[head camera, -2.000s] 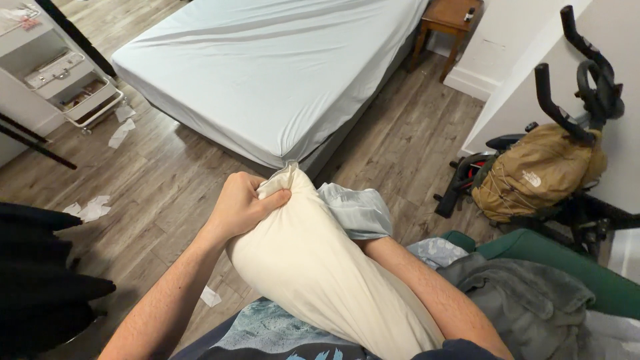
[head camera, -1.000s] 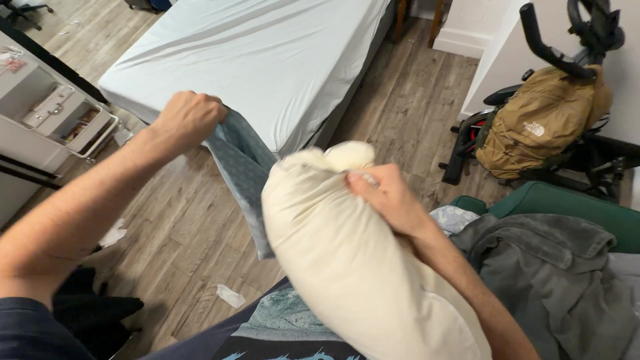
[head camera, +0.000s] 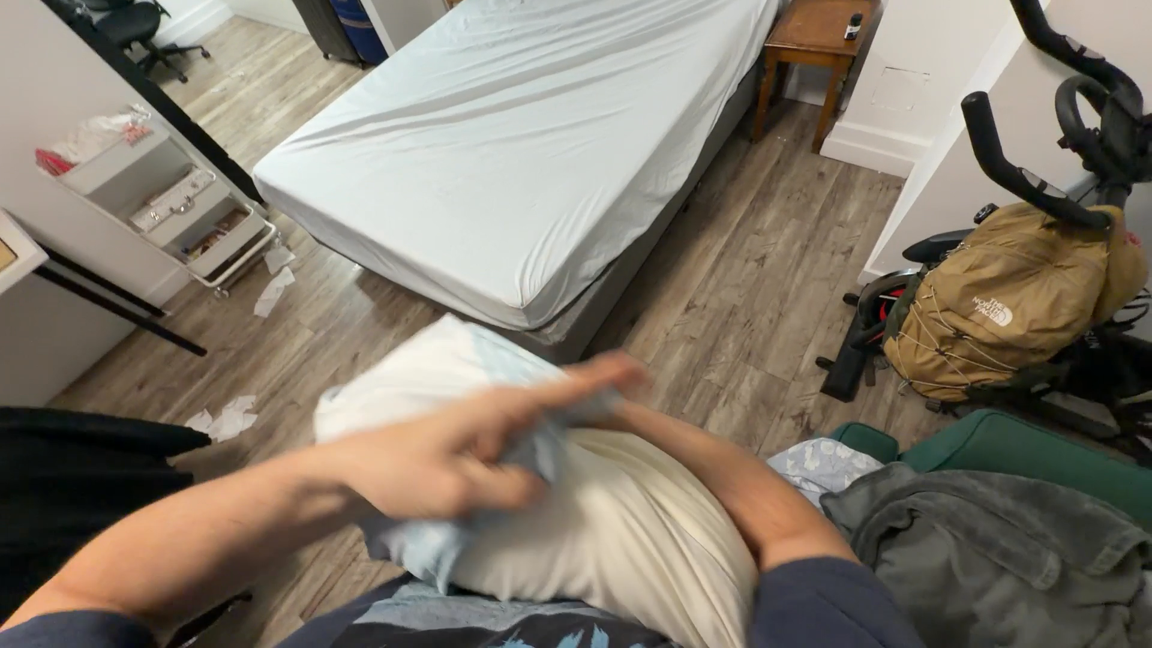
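A cream pillow (head camera: 621, 531) lies against my torso, its far end partly covered by a light blue and white pillowcase (head camera: 414, 369). My left hand (head camera: 477, 441) is blurred and passes over the pillowcase with its fingers apart; no cloth shows gripped in it. My right forearm reaches along the right side of the pillow, and my right hand (head camera: 612, 382) is mostly hidden behind the left hand's fingers and the cloth, so its grip cannot be made out.
Ahead stands a bed with a pale fitted sheet (head camera: 468, 153). A wooden side table (head camera: 814, 36), a tan backpack (head camera: 1008, 306) and an exercise bike (head camera: 1035, 171) are at right. Near me lie a grey blanket (head camera: 990, 540) and a green seat (head camera: 1035, 450). A white cart (head camera: 216, 234) stands left.
The pillowcase, held out to the left of the pillow a second ago, now covers the pillow's far end. My left hand has moved right, over the pillow, and no longer visibly grips the cloth.
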